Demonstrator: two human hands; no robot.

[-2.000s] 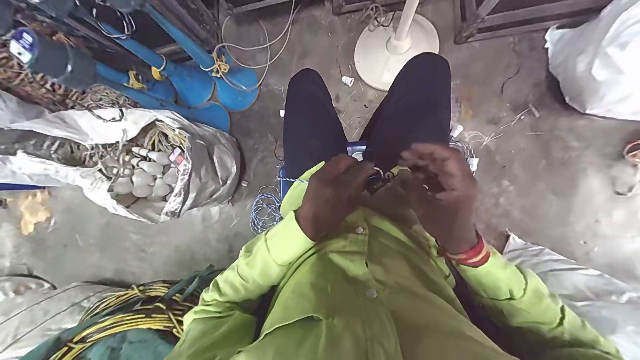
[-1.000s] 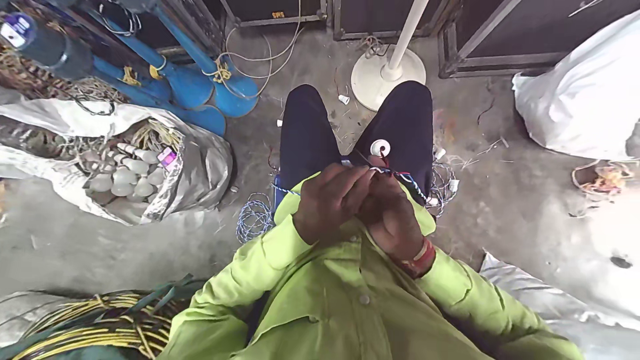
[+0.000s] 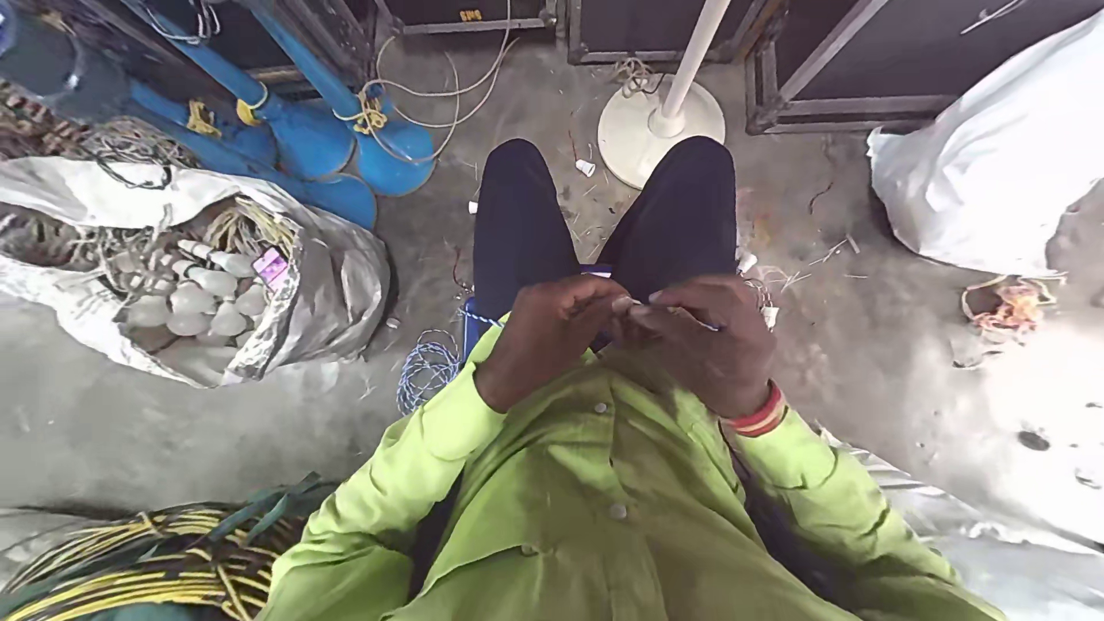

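Above my lap my left hand (image 3: 556, 336) and my right hand (image 3: 711, 341) meet, fingertips pinched around a thin wire that is mostly hidden by the fingers. A blue-and-white twisted wire (image 3: 483, 318) runs out to the left of my left hand, over the edge of a blue seat. Its loose coil (image 3: 427, 371) lies on the floor beside my left thigh. My right wrist wears a red band (image 3: 761, 416). Small white pieces (image 3: 769, 316) and thin wires show just beyond my right hand.
At the left stands an open white sack (image 3: 345, 285) holding light bulbs (image 3: 194, 297). Blue stands (image 3: 392, 155) are behind it. A white round stand base (image 3: 617, 129) sits ahead, with black cases (image 3: 660, 26) beyond. A full white sack (image 3: 983, 164) is at right; yellow cable coils (image 3: 172, 569) lie lower left.
My hands were apart two seconds ago and are now together. The round white piece seen at my fingers one second ago is no longer visible there.
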